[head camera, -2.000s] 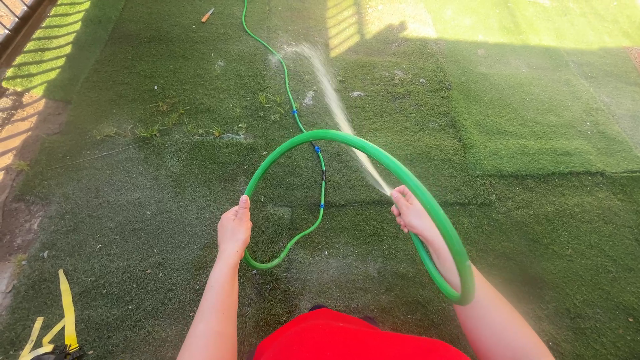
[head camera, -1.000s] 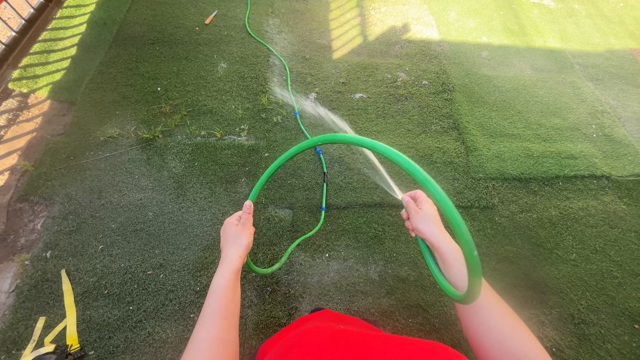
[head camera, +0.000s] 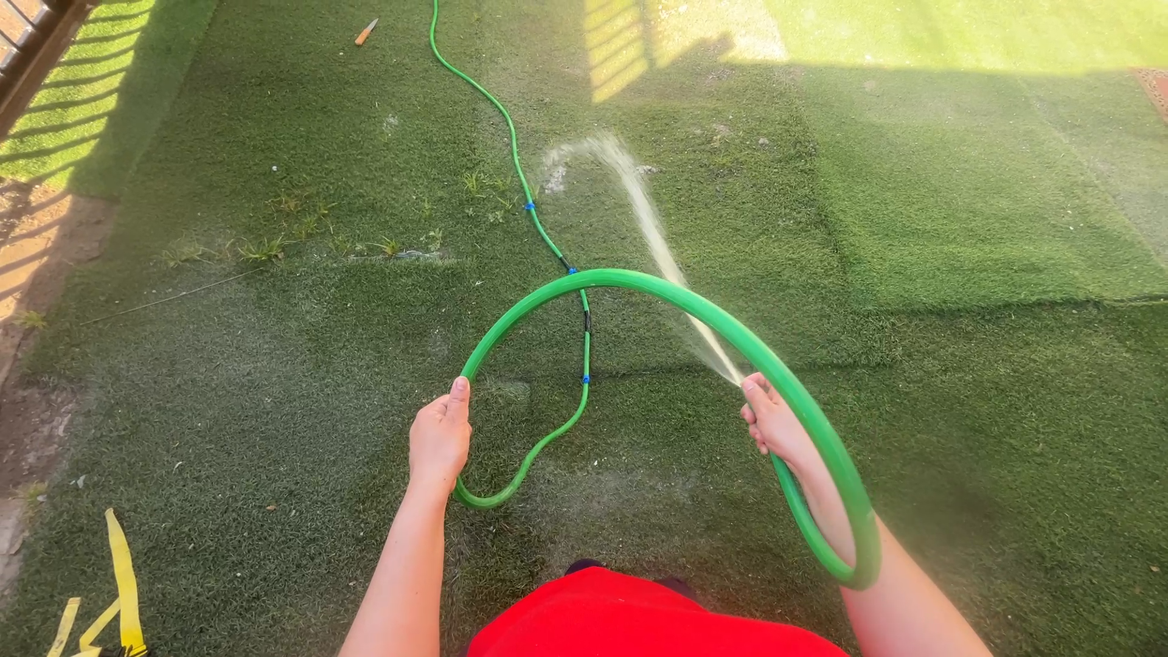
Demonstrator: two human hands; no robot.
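A green garden hose point(head camera: 630, 278) rises in a wide loop between my two hands. My left hand point(head camera: 441, 438) is closed around the hose at the loop's left side, thumb up. My right hand point(head camera: 774, 420) grips the hose's end, which the fingers hide, and a stream of water point(head camera: 652, 224) sprays from it, forward and to the left. From my left hand the hose dips in a bend, then runs away over the artificial turf point(head camera: 274, 383). Blue clamps point(head camera: 530, 207) and dark joining pieces point(head camera: 588, 321) sit along that stretch.
An orange-handled knife point(head camera: 366, 33) lies on the turf at the top left. Yellow straps point(head camera: 125, 579) stand at the lower left. A metal railing point(head camera: 26, 36) borders the upper left corner. Weeds point(head camera: 265, 248) grow left of the hose, and a raised turf seam point(head camera: 1004, 307) crosses the right side.
The spray has shifted: one second ago it fanned out leftward across the hose on the ground, and now it arcs more steeply forward, right of that hose. Both hands keep their hold.
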